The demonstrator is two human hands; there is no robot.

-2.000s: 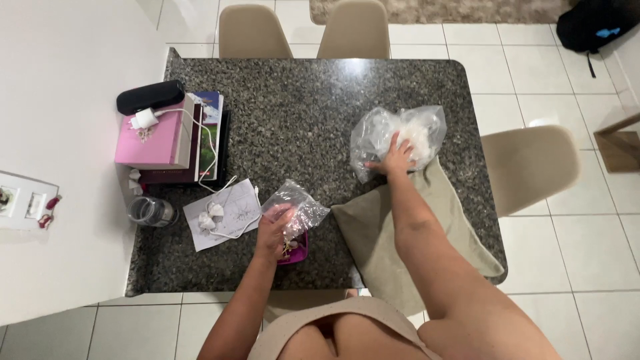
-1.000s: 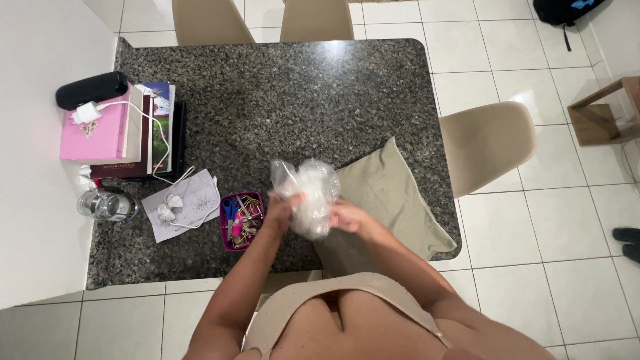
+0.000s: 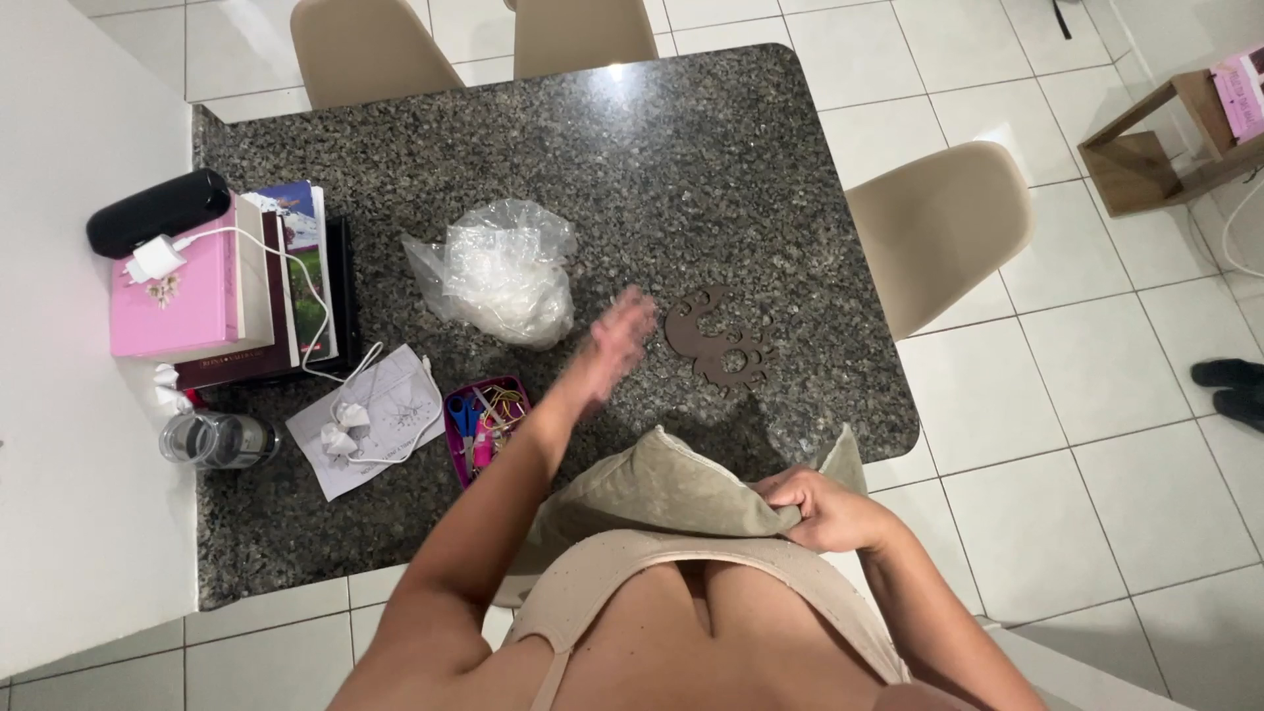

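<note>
My right hand (image 3: 825,509) grips the edge of an olive-green cloth (image 3: 681,484), which hangs bunched at the table's front edge. My left hand (image 3: 622,341), blurred, is over the granite table with fingers extended and nothing visible in it. Just right of it lies a flat brown cut-out piece (image 3: 719,341) with round holes and a notched edge. A clear plastic bag with white contents (image 3: 509,272) rests to the left of that hand. Beside my left forearm, a purple basket (image 3: 450,434) holds blue-handled scissors (image 3: 462,417) and small items.
On the left stand stacked books (image 3: 193,296) with a black case (image 3: 158,212) and white charger (image 3: 155,259). Nearer are a glass jar (image 3: 217,441) and a paper sheet (image 3: 380,395) under a white cable. Beige chairs (image 3: 943,232) stand around the granite tabletop (image 3: 612,148).
The plastic bag, between both hands a second ago, now lies farther left on the table. The cloth, spread on the right before, is gathered in my right hand. The brown piece is now visible.
</note>
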